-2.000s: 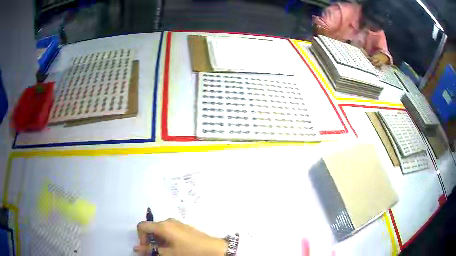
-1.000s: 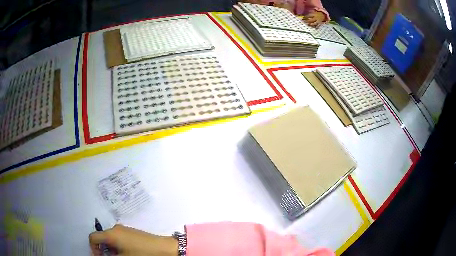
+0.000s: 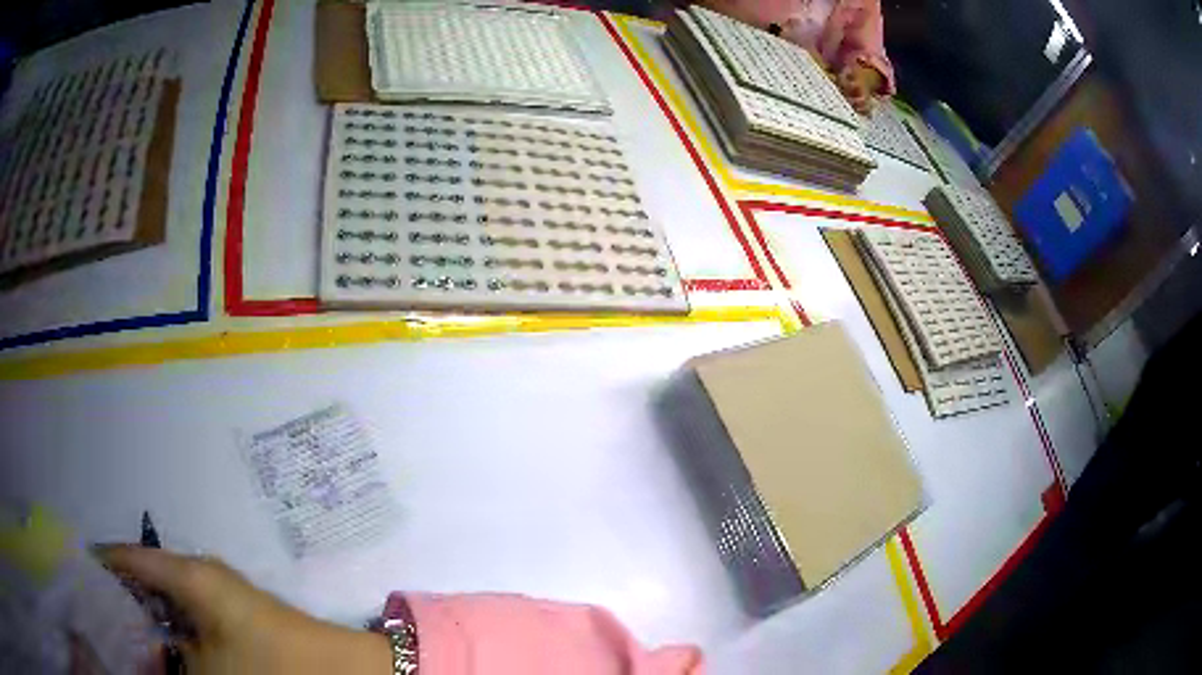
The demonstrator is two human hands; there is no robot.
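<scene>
My right hand [image 3: 218, 609] is at the bottom left, in a pink sleeve with a metal band at the wrist. It holds a black pen [image 3: 149, 533], tip up. A blurred yellow and whitish sheet [image 3: 37, 543] lies at the left edge, partly behind the hand. A handwritten paper slip [image 3: 320, 477] lies flat, right of and beyond the hand. A tray stack [image 3: 751, 547] with clear layered edges stands at centre right, topped by a cardboard sheet [image 3: 811, 442]. My left hand cannot be made out.
A large component tray [image 3: 494, 211] lies beyond the yellow tape, with a white tray [image 3: 481, 53] behind it. More trays lie at far left [image 3: 79, 165] and right [image 3: 929, 297]. Another person's hand [image 3: 859, 86] is by a tall tray stack [image 3: 771, 99]. A blue folder [image 3: 1074, 205] is at right.
The view has shifted. My right hand with the pen has moved left, away from the slip and to the yellow and whitish sheet. The slip and cardboard-topped stack look unmoved on the bench.
</scene>
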